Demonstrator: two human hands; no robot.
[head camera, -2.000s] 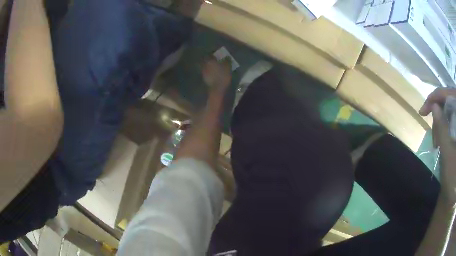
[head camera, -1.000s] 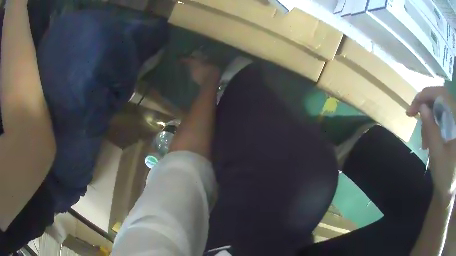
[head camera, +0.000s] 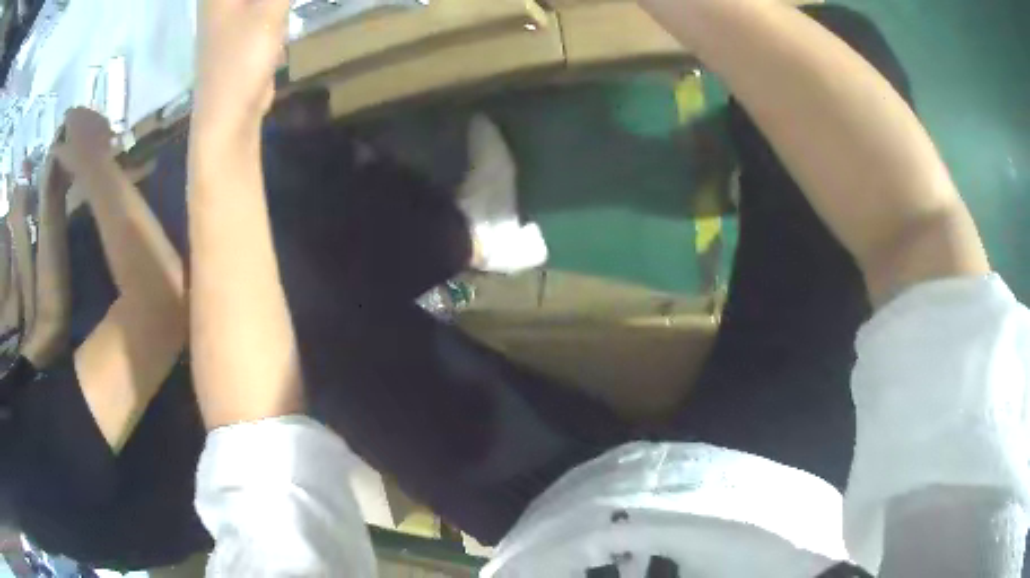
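My left hand (head camera: 241, 51) is at the top left, cut off by the upper edge; its fingers do not show, so whether it holds anything is unclear. My right forearm (head camera: 836, 147) reaches up to the top edge and my right hand is out of the picture. The white-covered work surface (head camera: 158, 40) shows at the top left, with a small white item (head camera: 322, 14) close beside my left hand. What that item is cannot be told.
Another person's hand (head camera: 88, 141) is at the work surface on the left, near slim white items (head camera: 116, 88). Brown corrugated cartons (head camera: 441, 62) line the table's near side. Below are the green floor (head camera: 599, 169) with yellow-black tape (head camera: 706, 231), a white shoe (head camera: 494, 186) and a clear bottle (head camera: 450, 297).
The view has swung. My left hand has risen from low near the floor, where a small white piece lay earlier, to the table. My right hand, earlier with a pale item at right, has left the picture.
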